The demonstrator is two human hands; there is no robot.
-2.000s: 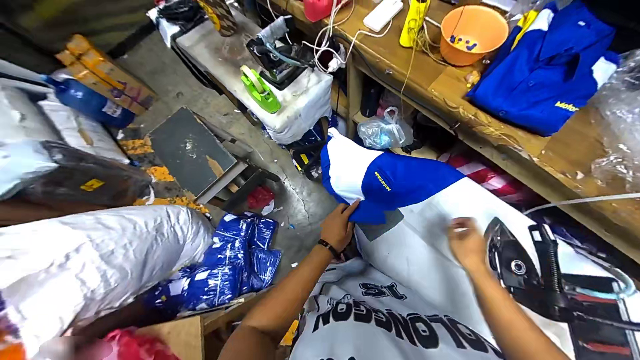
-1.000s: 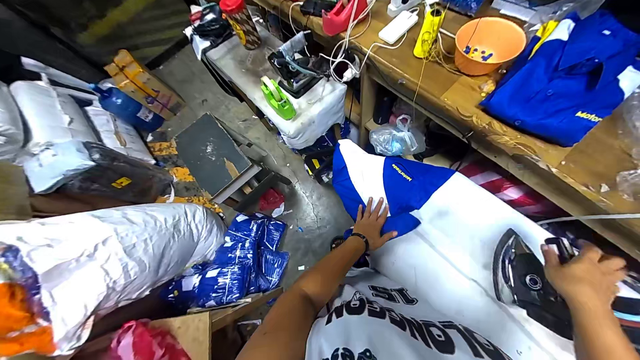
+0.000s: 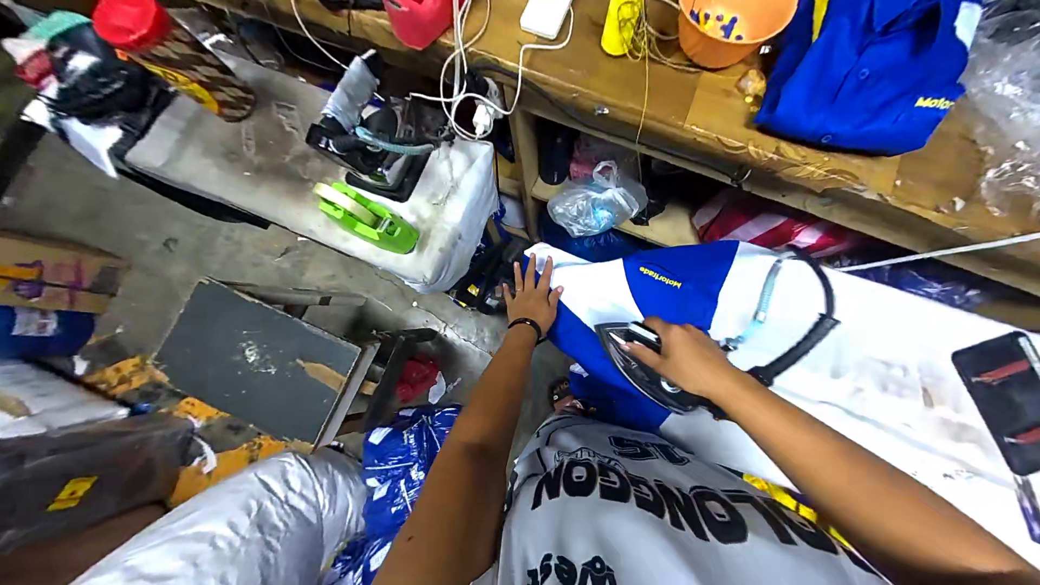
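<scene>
My right hand grips the handle of a black steam iron, whose soleplate rests on a blue and white garment. The garment lies over the narrow left end of a white-covered ironing board. My left hand presses flat on the garment's white part near that end, fingers spread. A hose and a black cord run from the iron toward the back. On the board's right part lies a dark iron rest.
A wooden workbench behind holds an orange bowl and a folded blue shirt. Left, a covered bench carries another iron and a green tape dispenser. A grey-topped stool and a silvery sack stand lower left.
My right hand took hold of the iron at the board's right part and has brought it left onto the garment. My left hand has moved to the garment's far left edge.
</scene>
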